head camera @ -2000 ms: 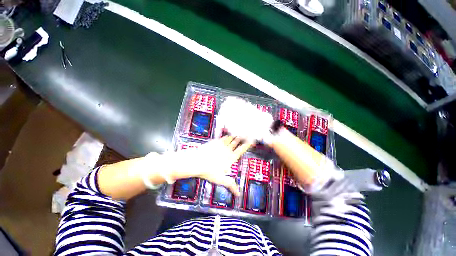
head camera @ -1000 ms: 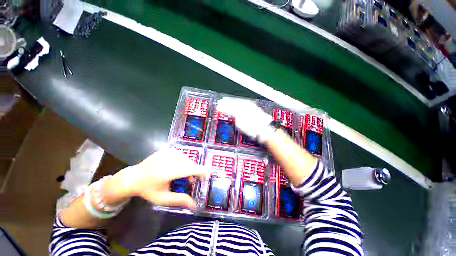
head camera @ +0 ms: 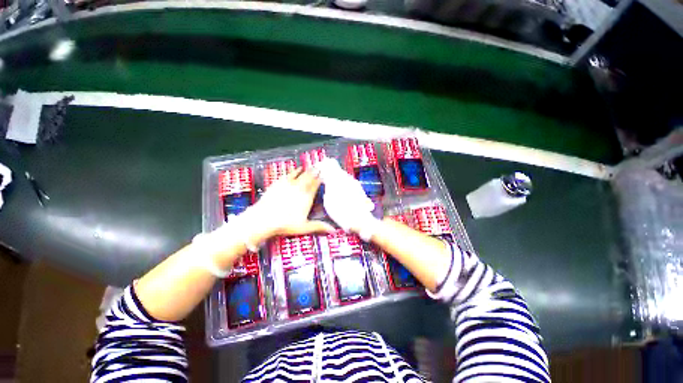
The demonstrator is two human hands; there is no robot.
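A clear plastic tray [head camera: 213, 247] lies in front of me, slightly turned, with red keypad phones [head camera: 302, 277] in two rows of pockets. My left hand [head camera: 283, 206] looks bare and reaches over the back row at the middle-left, fingers near a phone. My right hand [head camera: 346, 198], in a white glove, is beside it over the middle of the tray, its fingertips close to the left fingertips. The hands cover parts of the middle phones. Glare and blur hide whether either hand holds anything.
A white bottle with a silvery top [head camera: 498, 196] is right of the tray. A green conveyor belt with a white rail [head camera: 247, 114] runs behind. A thin dark tool [head camera: 37, 188] lies far left. Clear stacked trays [head camera: 659, 247] are at the right. Brown cardboard [head camera: 56, 322] is below left.
The view has turned, and the tray and bottle appear rotated. My left hand has moved from the tray's front left to the back row, beside my right hand.
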